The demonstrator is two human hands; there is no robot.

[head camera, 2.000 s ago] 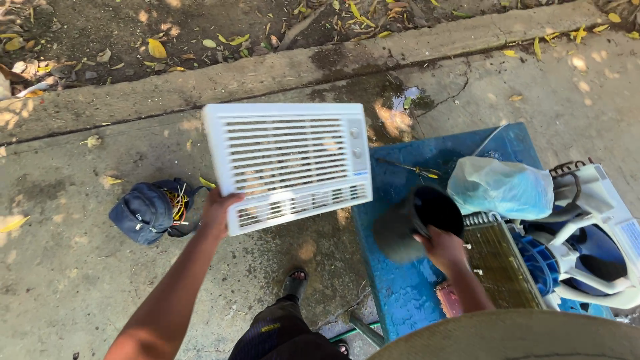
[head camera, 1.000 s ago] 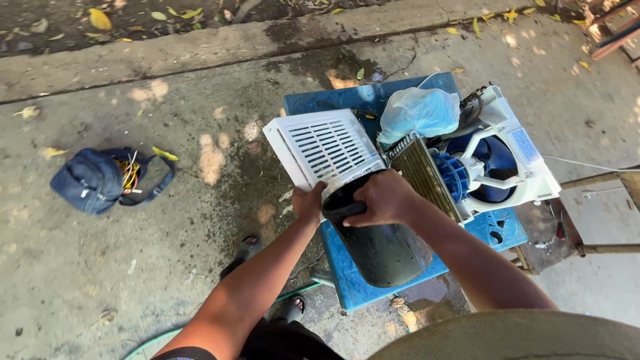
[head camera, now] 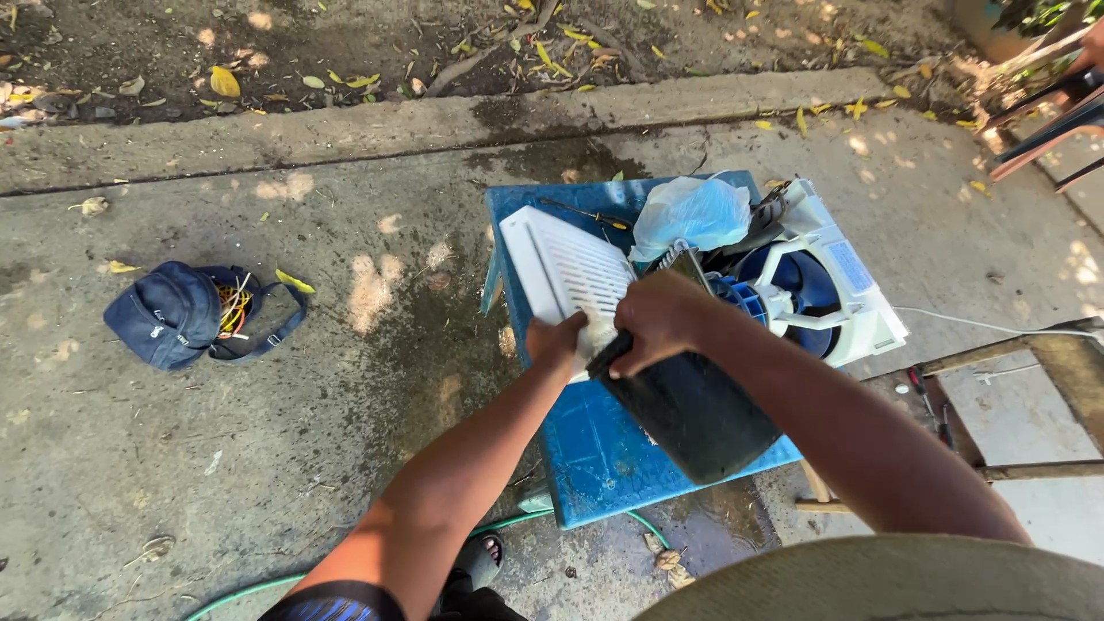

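My left hand (head camera: pixel 556 341) grips the near edge of a white louvered plastic panel (head camera: pixel 573 267), which stands tilted over the blue table (head camera: pixel 604 457). My right hand (head camera: pixel 660 319) holds the rim of a black container (head camera: pixel 690 414), tipped with its mouth against the panel's lower end. The inside of the container is hidden. Right of the panel lies an appliance with a blue fan (head camera: pixel 798 293) in a white housing, its metal fins partly behind my right hand. A clear plastic bag with something light blue (head camera: pixel 694 216) and a yellow-handled screwdriver (head camera: pixel 604 220) rest at the table's back.
A dark blue bag (head camera: pixel 168 315) with coloured wires lies on the concrete at left. A wooden frame (head camera: pixel 1000 470) stands at lower right, with screwdrivers (head camera: pixel 923 392) beside it. A green hose (head camera: pixel 250 591) runs near my foot. Part of another person's hand (head camera: pixel 1091 52) shows at upper right, by chairs.
The panel has moved from left of the table to over it, and the container has been brought against it and tipped. Since one second ago, the panel has turned more edge-on.
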